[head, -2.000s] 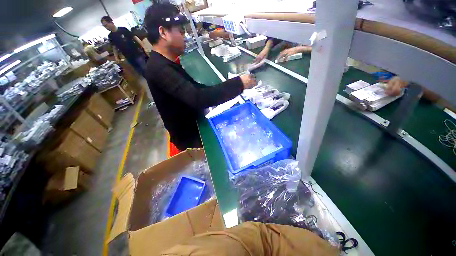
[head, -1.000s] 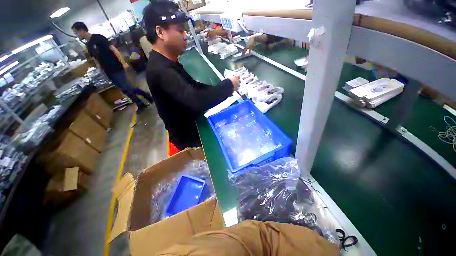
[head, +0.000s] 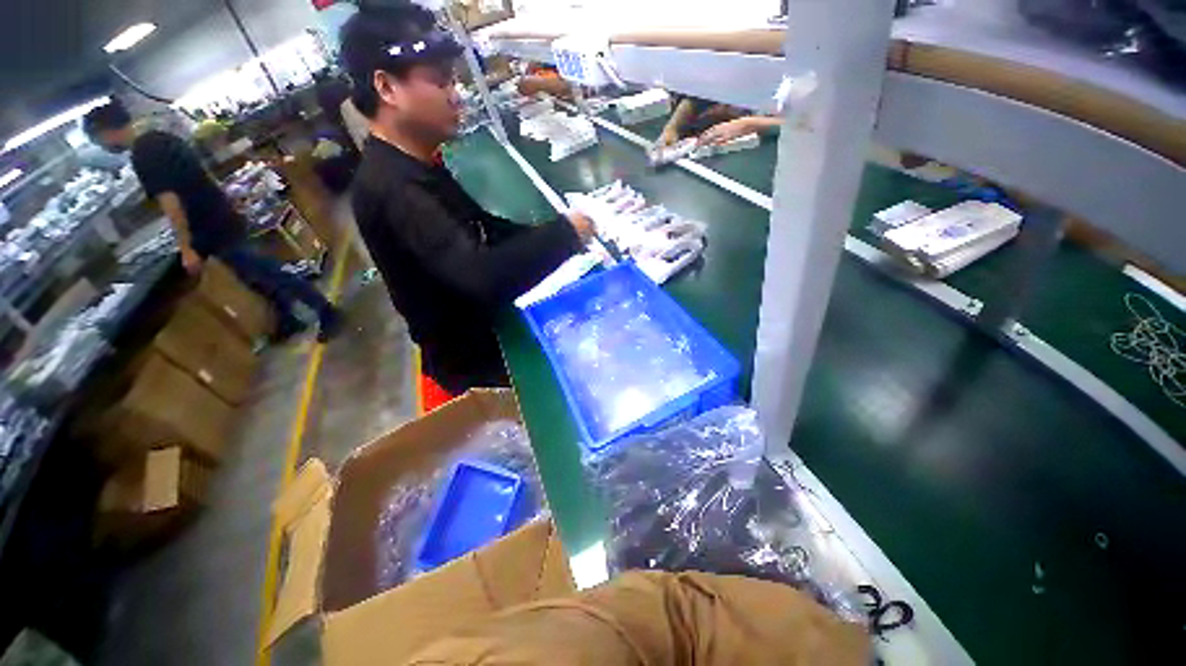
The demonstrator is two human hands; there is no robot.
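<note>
Neither of my hands is in view; a brown sleeve or garment of mine fills the bottom edge. Just beyond it lies a crinkled clear poly bag (head: pixel 683 501) with dark contents. A black coiled cable (head: pixel 884 609) lies to its right by the belt's pale rail. A blue plastic tote (head: pixel 624 351) with clear film inside stands on the green belt's near side, behind the bag. White wrapped units (head: pixel 644 232) lie in a row beyond the tote.
A grey post (head: pixel 813 221) rises right of the tote. An open carton (head: pixel 429 520) holds a smaller blue tray. A worker in black (head: pixel 436 241) stands at the belt. White boxes (head: pixel 949 237) and pale cord (head: pixel 1151 345) lie on the far side.
The view has shifted slightly, so the tote and post sit further left. The worker's hand is lower, near the tote. The walking person in the background has moved left.
</note>
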